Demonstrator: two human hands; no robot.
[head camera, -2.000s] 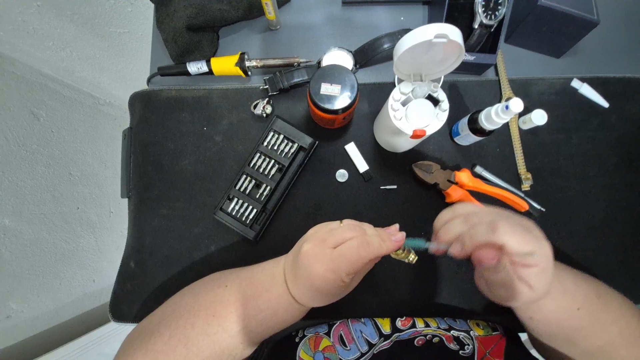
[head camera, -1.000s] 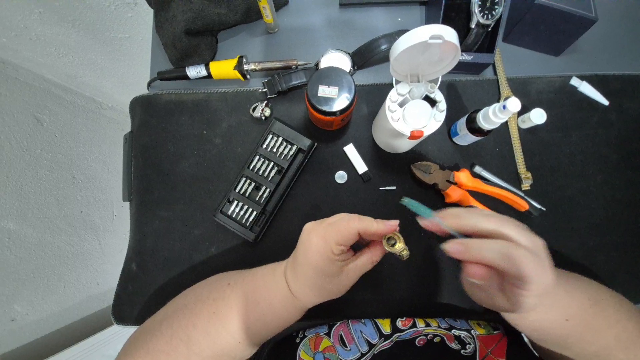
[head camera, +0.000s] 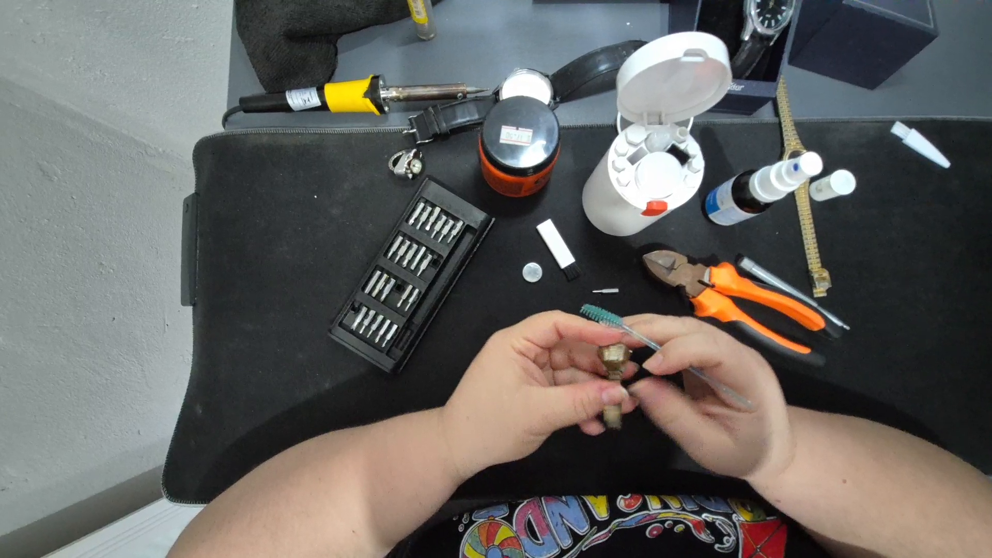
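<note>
Between thumb and fingers, my left hand (head camera: 535, 380) holds a small gold-coloured watch (head camera: 614, 361), its case up and part of its band hanging below the thumb. My right hand (head camera: 709, 391) grips the clear handle of a small brush with teal spiral bristles (head camera: 601, 315). Those bristles lie just above the watch case, pointing up and left. The right fingertips are close to the watch; whether they touch it I cannot tell. Beyond the hands lie a small screwdriver bit (head camera: 605, 291), a round button cell (head camera: 532, 272) and a white brush with black bristles (head camera: 556, 246).
A bit set (head camera: 411, 275) lies left on the black mat. Orange-handled pliers (head camera: 732, 298) and a thin clear-barrelled tool (head camera: 790, 291) lie right. Behind stand an orange jar (head camera: 518, 147), a white lidded container (head camera: 643, 178) and a spray bottle (head camera: 759, 186). A soldering iron (head camera: 356, 94) lies at the back left.
The watch has turned from its slanted pose to upright in my left hand. My right hand has come in from the right, bringing the teal brush closer over the watch.
</note>
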